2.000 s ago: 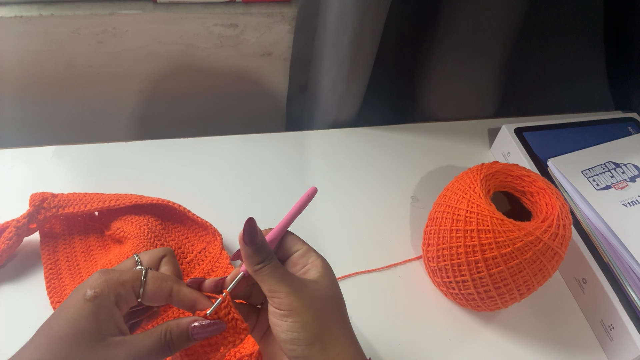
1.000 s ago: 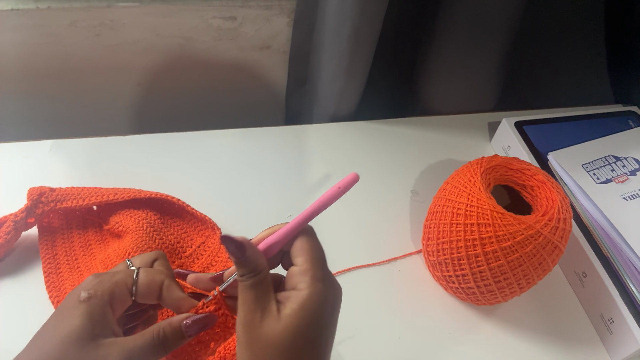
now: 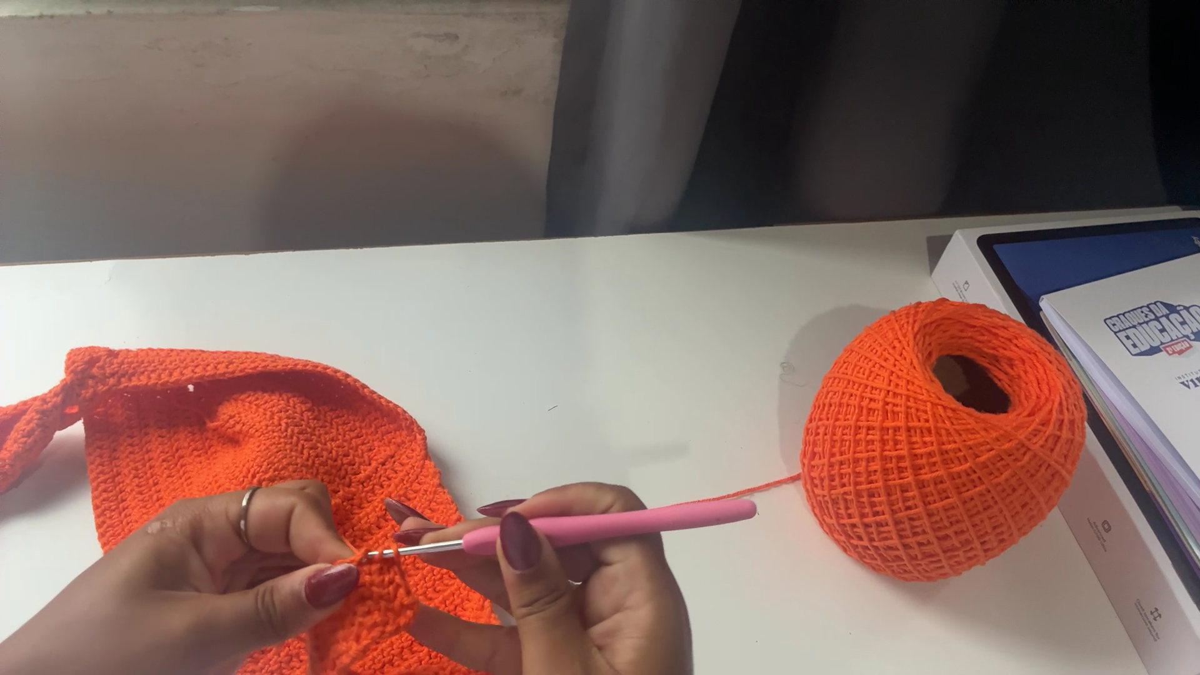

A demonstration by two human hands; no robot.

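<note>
My left hand [image 3: 234, 572], with a ring on one finger, pinches the edge of an orange crocheted piece [image 3: 281, 431] between thumb and forefinger. My right hand [image 3: 581, 581] grips the pink handle of a crochet hook [image 3: 619, 523], which lies nearly level and points left. Its metal tip is at the stitches by my left fingertips, with a loop of yarn around the shaft. A ball of orange yarn [image 3: 937, 469] rests at the right, and its strand runs left behind my right hand. Part of the crocheted piece is hidden under my hands.
A white box [image 3: 1078, 525] lies along the right edge of the white table [image 3: 609, 337], beside the yarn ball. Stacked on it are papers and a printed booklet [image 3: 1144, 319]. Behind the table are a wall and a dark curtain [image 3: 797, 112].
The hook has swung from a steep slant to nearly level, its handle end now farther right and lower. My right hand has turned with it. My left hand still holds the piece.
</note>
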